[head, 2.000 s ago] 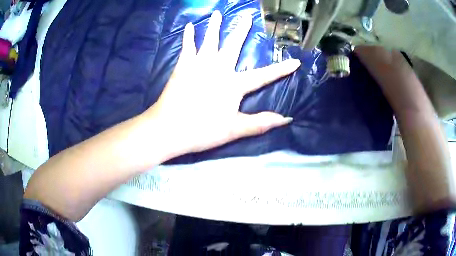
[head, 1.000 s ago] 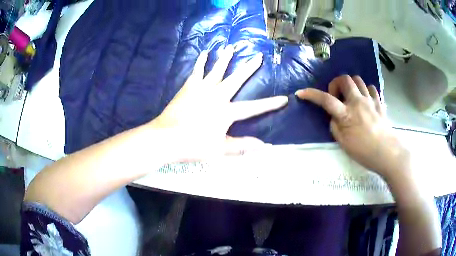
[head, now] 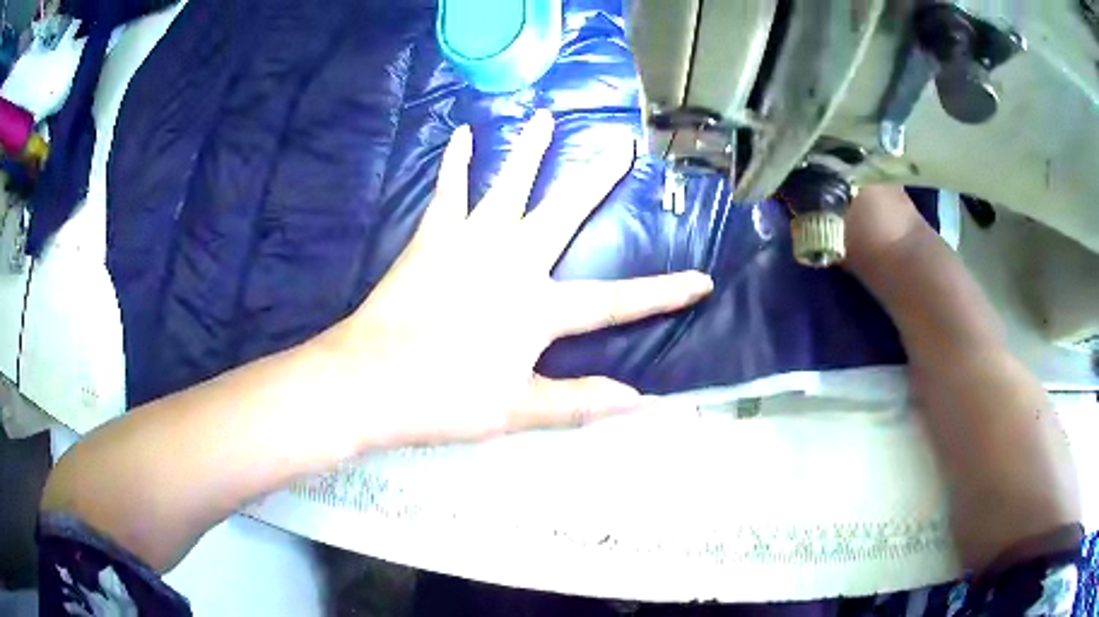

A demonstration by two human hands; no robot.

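Note:
The shiny navy quilted panel [head: 265,181] lies on the white machine table, its puffy channels to the left. My left hand [head: 494,283] lies on it with fingers spread, left of the presser foot [head: 674,189]. The foot stands on the panel. My right hand [head: 877,223] reaches behind the tension knob [head: 818,238] to the panel's right part. Its fingers are hidden by the machine head, so I cannot tell if it grips the cloth. A thin white edge [head: 795,386] shows along the panel's near side.
The cream-grey machine head [head: 1024,121] fills the upper right. A bright blue oblong attachment [head: 497,36] hangs over the panel at the top. Narrow navy strips [head: 72,157] and a pink spool [head: 15,127] are at the far left. The table's curved front edge [head: 542,579] has a printed scale.
My right hand has moved from the panel's near right part to behind the machine head. My left hand stays spread on the cloth. The blue attachment and machine head show lower in the view.

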